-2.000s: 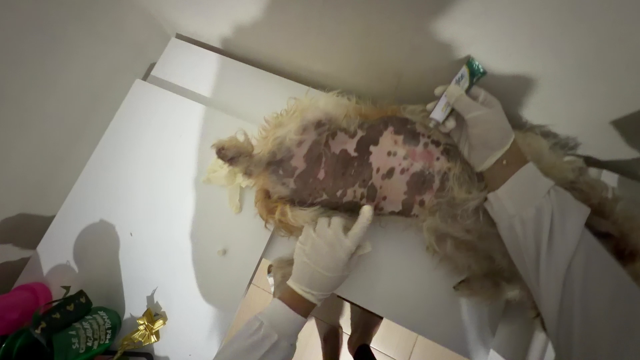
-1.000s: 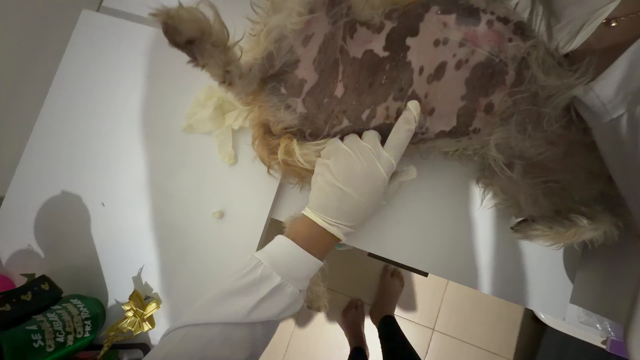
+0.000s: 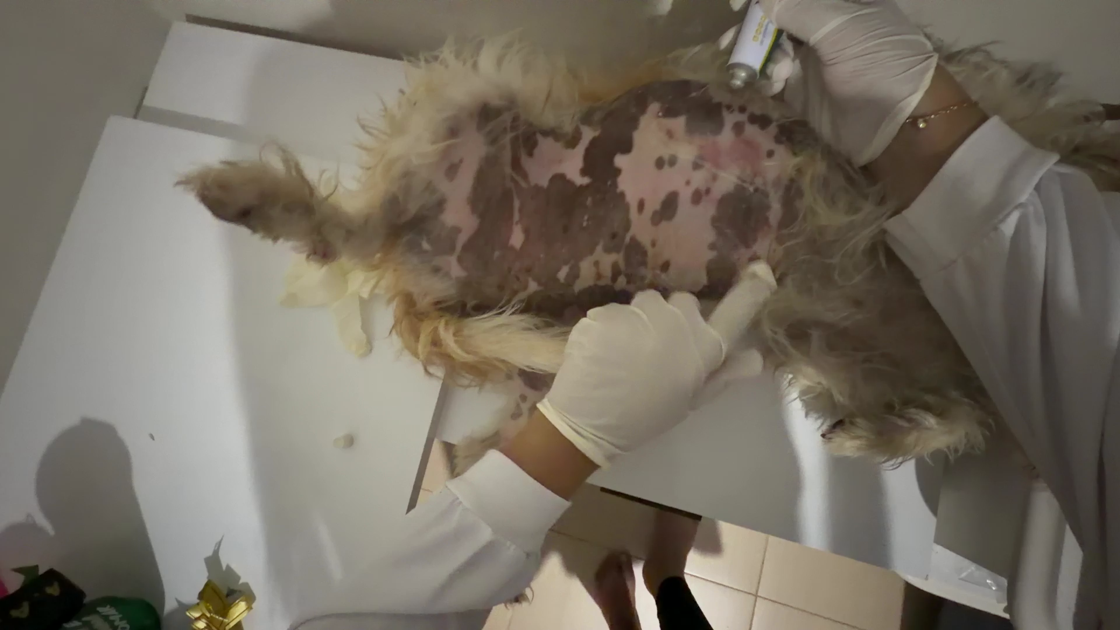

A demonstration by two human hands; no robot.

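Note:
A long-haired dog [image 3: 604,210] lies with its bare belly up, the skin blotched pink and dark. My left hand [image 3: 647,359], in a pale glove, has its index finger extended onto the lower edge of the belly, the other fingers curled. At the top right, my right hand [image 3: 849,70], also gloved, holds a small ointment tube [image 3: 754,44] with its nozzle pointing down above the belly's upper edge. Reddened skin [image 3: 735,153] shows just below the nozzle. Some fingers of my right hand are cut off by the frame's top edge.
A crumpled pale glove [image 3: 341,297] lies by the dog's foreleg on the white table [image 3: 175,350], near a small pale lump [image 3: 345,441]. A gold bow [image 3: 220,605] and a green object [image 3: 118,614] stand at the lower left. Bare feet [image 3: 617,582] are on the tiled floor below.
My left index finger has moved right along the belly's lower edge. My right hand with the tube, mostly out of view one second ago, shows again at the top. The view has shifted.

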